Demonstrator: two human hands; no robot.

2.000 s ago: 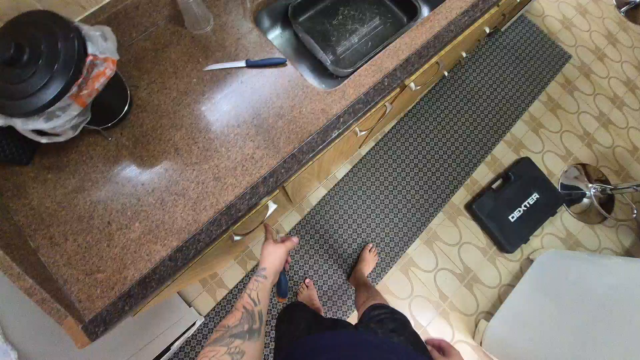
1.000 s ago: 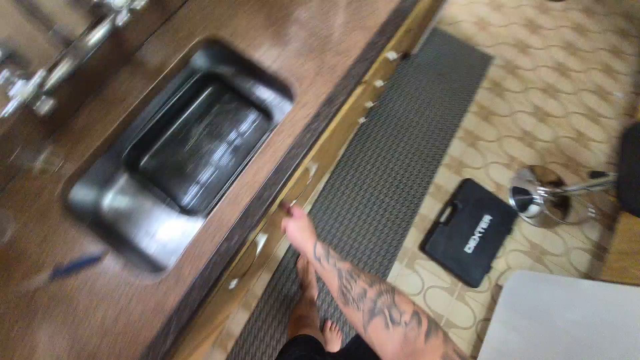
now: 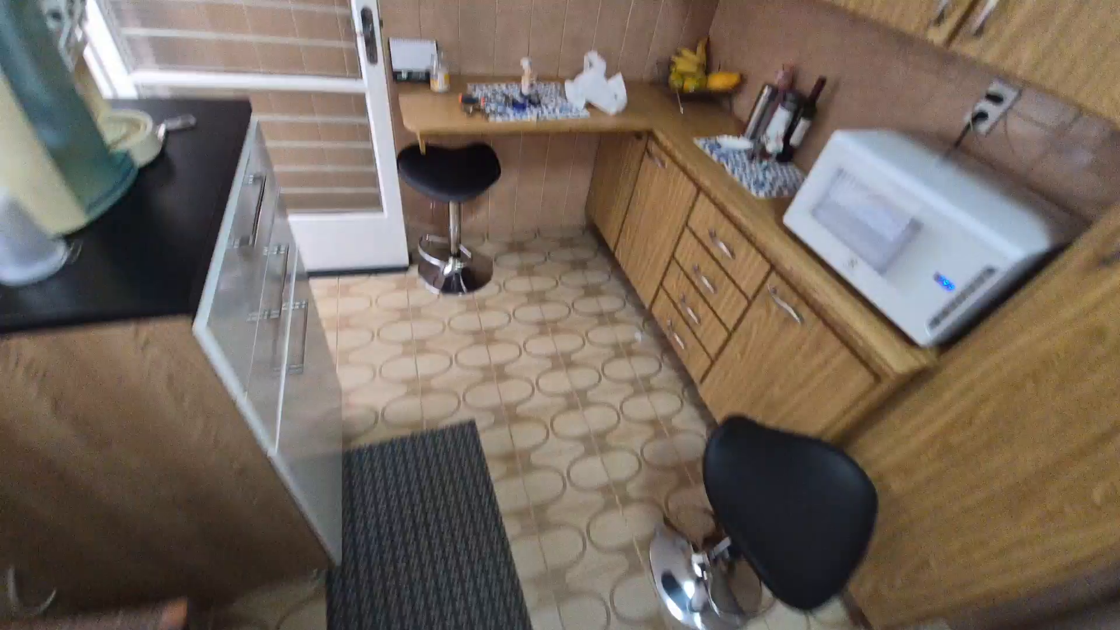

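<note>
Neither of my hands is in view now. Across the room a wooden counter [image 3: 612,122] runs along the wall, holding a blue-and-white placemat [image 3: 499,103] with small items on it, a crumpled white plastic bag [image 3: 598,86], and a bowl of bananas [image 3: 689,72]. Several bottles [image 3: 781,122] stand by a second patterned mat [image 3: 754,171]. A white microwave oven [image 3: 919,232] sits at the right, its display lit blue. On the left, a black countertop [image 3: 188,184] bears a green-and-cream appliance [image 3: 61,131].
One black bar stool [image 3: 787,512] stands at the lower right, another [image 3: 451,171] below the far counter. A dark patterned runner [image 3: 420,525] lies on the tiled floor [image 3: 542,350]. A white door [image 3: 350,166] with panes is at the back left. Wooden drawers [image 3: 700,280] line the right side.
The view has swung away from the sink counter to the far side of the kitchen. My tattooed forearm and hand, seen earlier by the drawer handles, have left the view.
</note>
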